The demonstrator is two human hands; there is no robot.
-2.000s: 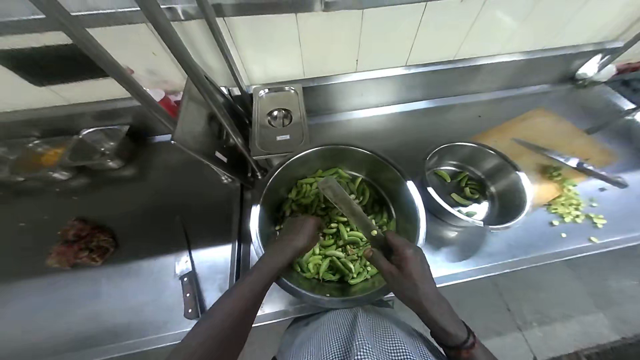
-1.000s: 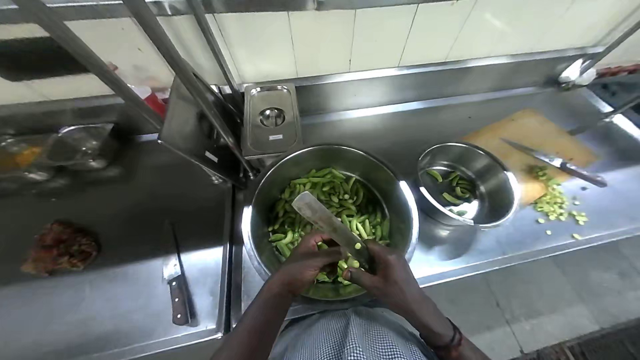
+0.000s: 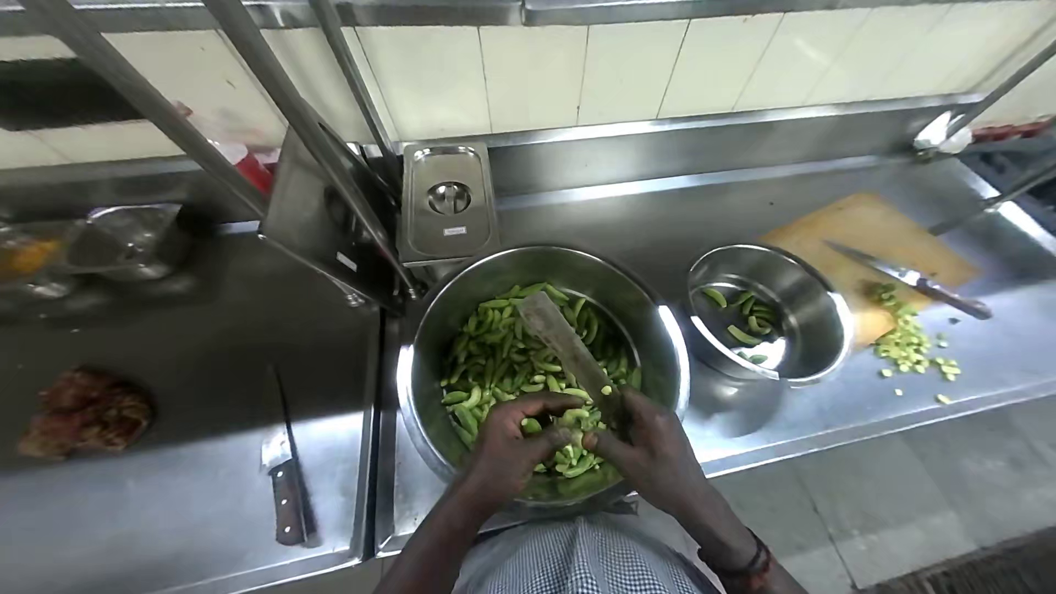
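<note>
A large round steel pot (image 3: 672,363) holds many green vegetable pods and cut pieces (image 3: 495,346); their exact kind is unclear. Over its near side, my right hand (image 3: 648,450) grips a wide-bladed knife (image 3: 565,342), whose blade points up and to the left with a small green piece on it. Close beside it, my left hand (image 3: 524,445) pinches a green pod between thumb and fingers. The knife's handle is mostly hidden by my right hand. To the right, a smaller steel pot (image 3: 813,330) contains several green pods.
A wooden cutting board (image 3: 866,223) with a second knife (image 3: 916,280) lies at right, chopped green pieces (image 3: 903,342) beside it. A lidded steel container (image 3: 450,202) stands behind the large pot. On the left counter are another knife (image 3: 285,478), a reddish-brown heap (image 3: 87,412) and steel trays (image 3: 132,239).
Two seconds ago my left hand was lower among the pods, farther from the knife; it came up beside my right hand, and now holds a pod there.
</note>
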